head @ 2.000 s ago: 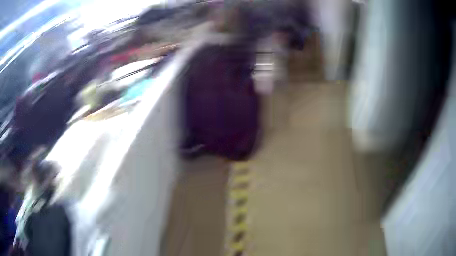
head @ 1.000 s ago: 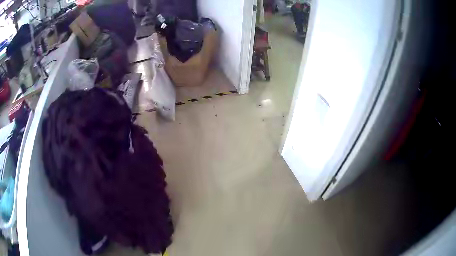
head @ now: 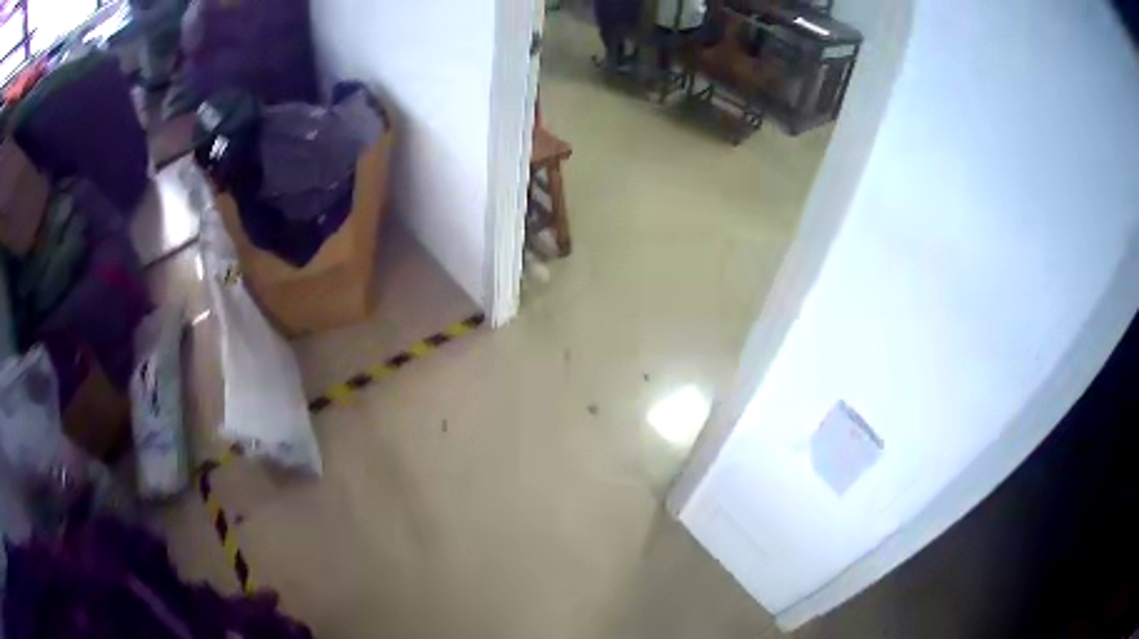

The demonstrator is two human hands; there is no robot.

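Neither of my hands is in the picture. Nearest in front of me, at the lower left, lies a heap of dark purple cloth (head: 119,580), cut off by the picture's edge. Beyond it stands an open brown carton (head: 319,281) filled with dark purple and black cloth (head: 300,175). A long white bag or sheet (head: 260,375) leans beside the carton and reaches the floor.
A doorway with a white frame (head: 506,187) lies ahead. A white door or panel (head: 924,287) with a paper on it (head: 847,446) stands at the right. Yellow-black tape (head: 394,365) marks the tiled floor. A wooden stool (head: 550,187) stands past the doorway.
The view has moved forward and turned towards the doorway. The purple heap has shifted to the lower left edge, and the carton appears nearer. More of the room beyond shows.
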